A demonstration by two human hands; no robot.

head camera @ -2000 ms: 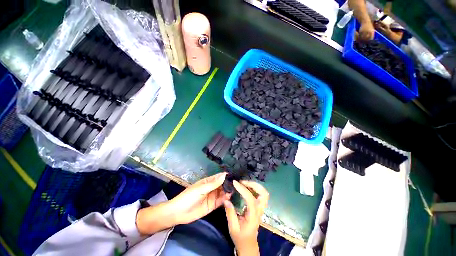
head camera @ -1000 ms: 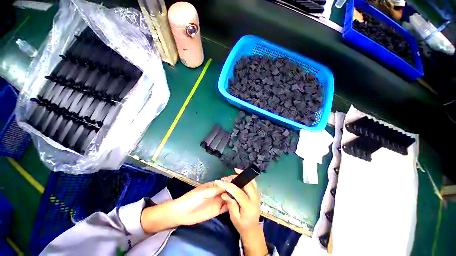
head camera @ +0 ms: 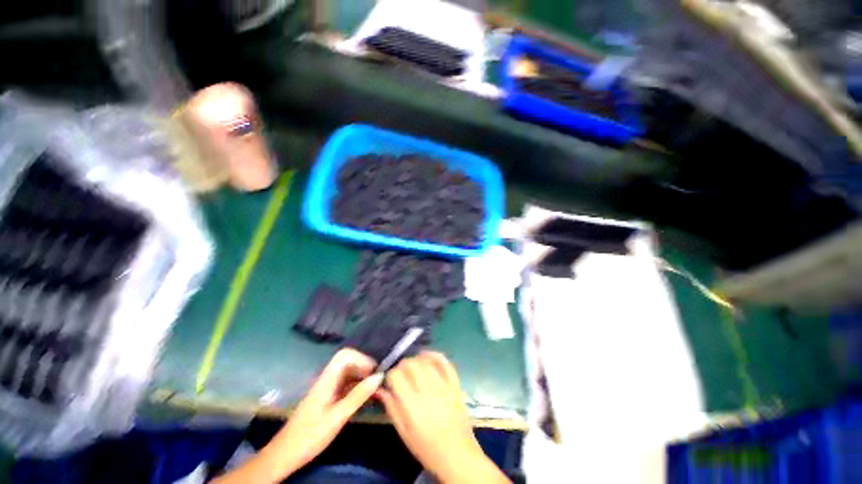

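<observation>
My left hand (head camera: 338, 392) is closed on a black plastic housing (head camera: 401, 348), which points up and right with a bright shine along it. My right hand (head camera: 425, 397) is against the housing's lower end; blur hides whether its fingers hold a small insert. A loose heap of black inserts (head camera: 406, 284) lies just beyond my hands. A few black housings (head camera: 324, 312) lie side by side left of the heap. The light blue basket (head camera: 498, 203) behind it is full of inserts.
A plastic-lined box (head camera: 184, 274) of housings is at left. A pink flask (head camera: 244, 142) stands behind. A white wipe (head camera: 493, 293) and a white-lined board (head camera: 605, 350) with black parts (head camera: 586, 234) are at right. A blue tray (head camera: 567, 104) stands across the dark channel.
The view has swung right and blurred, so the bench things sit further left. My hands have moved closer to the heap, and the housing still points up and right.
</observation>
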